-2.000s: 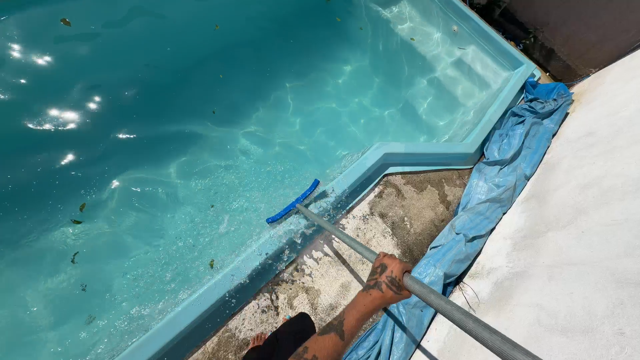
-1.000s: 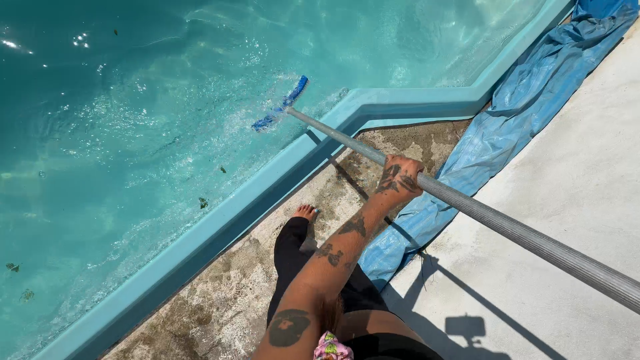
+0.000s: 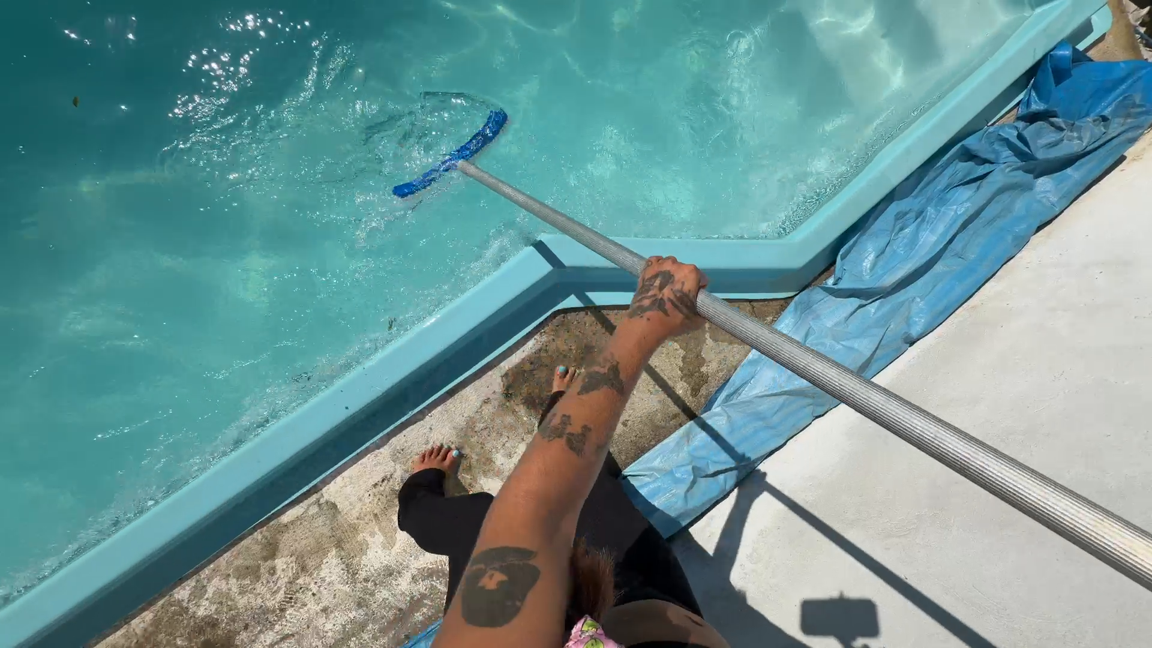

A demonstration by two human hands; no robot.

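My left hand (image 3: 668,292) is closed around a ridged metal telescopic pole (image 3: 810,363), above the pool's edge. The pole slants from the lower right to the upper left. At its far end a curved blue pool brush (image 3: 477,139) lies at the water surface, with ripples around it. My right hand is out of view; the pole's near end runs past the right edge of the picture.
A light-blue pool rim (image 3: 360,382) angles beside my bare feet (image 3: 438,458) on rough concrete (image 3: 297,576). A crumpled blue tarpaulin (image 3: 936,243) lies along a pale surface (image 3: 1008,360). A leaf (image 3: 76,102) floats at the upper left.
The brush has moved outward from beside the pool rim into the water. My left hand keeps its hold on the pole. The view has shifted, showing more of my legs and feet.
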